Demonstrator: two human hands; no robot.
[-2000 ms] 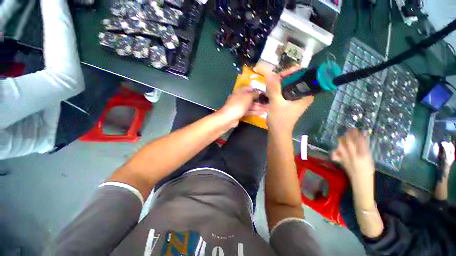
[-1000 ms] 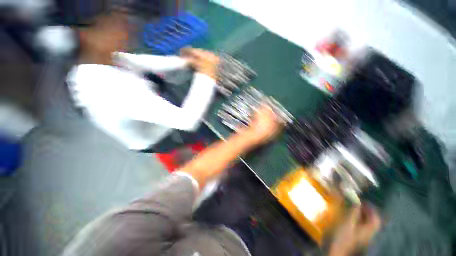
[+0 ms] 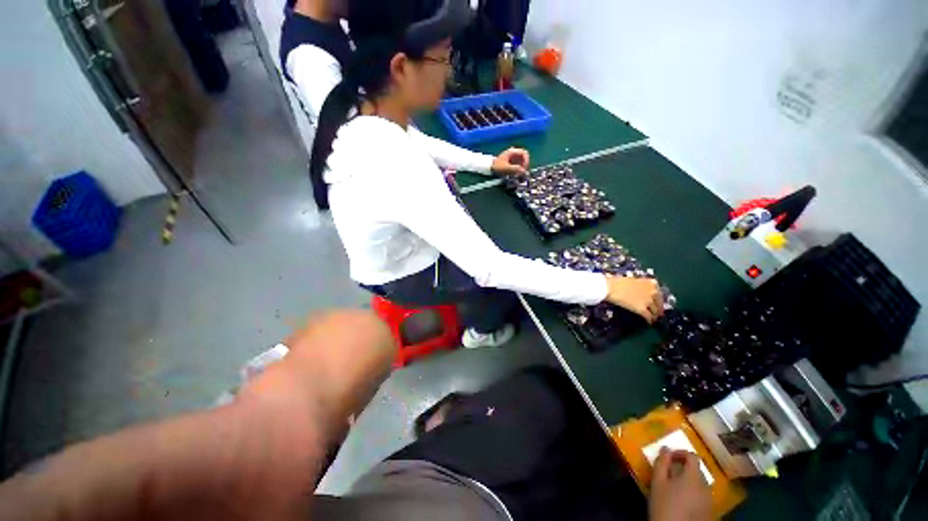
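My left hand (image 3: 341, 361) is raised close to the camera at the lower left, large and blurred. Its fingers cannot be made out, nor whether it holds anything. My right hand (image 3: 682, 494) is at the lower edge, partly cut off, with its fingertips over the white label of the orange-yellow pad (image 3: 636, 437). Whether something is between its fingertips cannot be told. The screw feeder (image 3: 788, 419) stands against the pad's far right side. A loose heap of glossy black housings (image 3: 712, 351) lies beyond the pad.
Two dark trays, near (image 3: 600, 331) and far (image 3: 563, 199), carry silvery parts. A neighbouring person in white (image 3: 397, 204) reaches over the near tray. A blue divided bin (image 3: 496, 116), black crate (image 3: 850, 295) and small machine (image 3: 755, 244) stand on the bench. A red stool (image 3: 419, 331) is left.
The view has swung left. My left hand has drawn back from the near tray towards the camera. The screwdriver earlier in my right hand no longer shows there. The neighbour's hand now reaches that tray.
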